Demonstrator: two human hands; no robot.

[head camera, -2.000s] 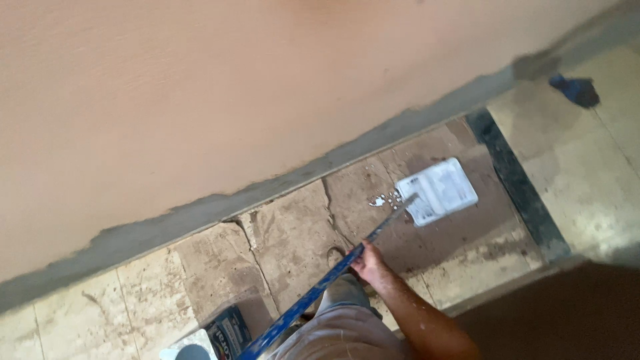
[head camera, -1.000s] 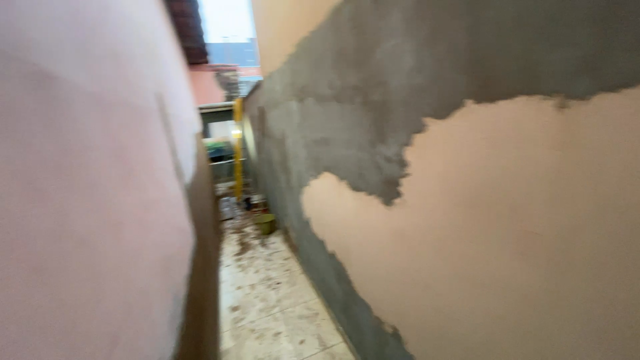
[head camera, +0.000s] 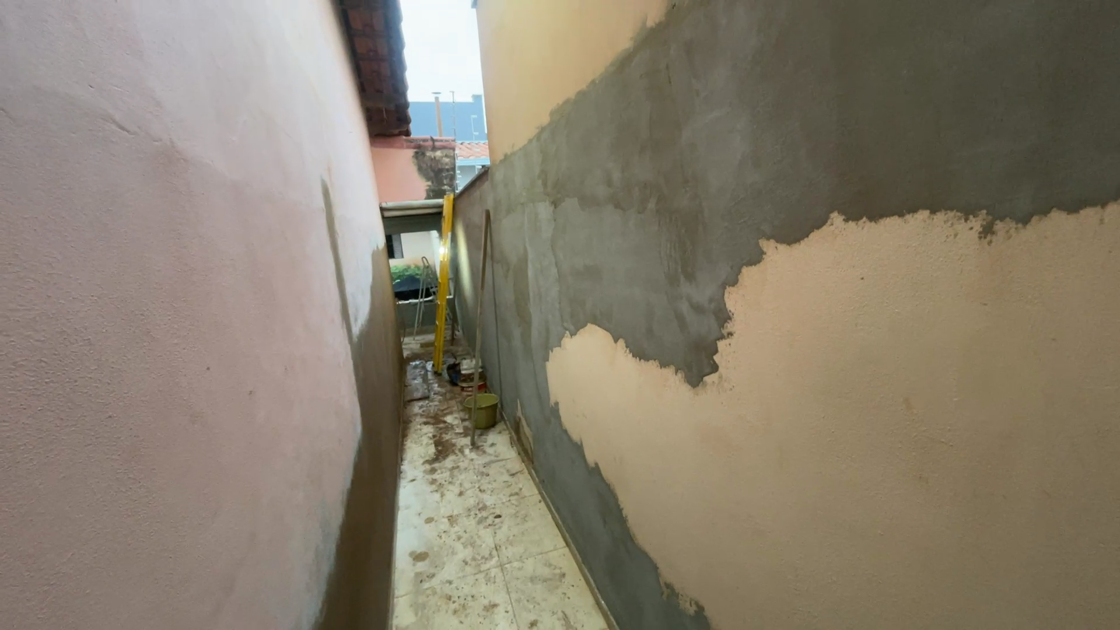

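Neither my left hand nor my right hand shows in the head view, so what they hold is hidden. To the right runs a wall with rough grey mortar patches (head camera: 639, 236) around and above peach paint (head camera: 831, 420). A pinkish wall (head camera: 192, 332) stands close on the left, with a darker brown-grey lower band (head camera: 369, 455). Farther down the passage, a yellow ladder (head camera: 444, 289) leans upright by the right wall. A long wooden pole (head camera: 479, 324) stands beside an olive-green bucket (head camera: 484, 411).
The narrow tiled floor (head camera: 490, 534) is spotted with mud and debris. Behind the green bucket are a dark container (head camera: 454, 374) and a grey flat object (head camera: 417, 385). A tiled roof edge (head camera: 374, 61) overhangs at upper left.
The view has swung up from the floor to the passage. The hand on the long blue tool and the white tray, seen two seconds ago, are out of view.
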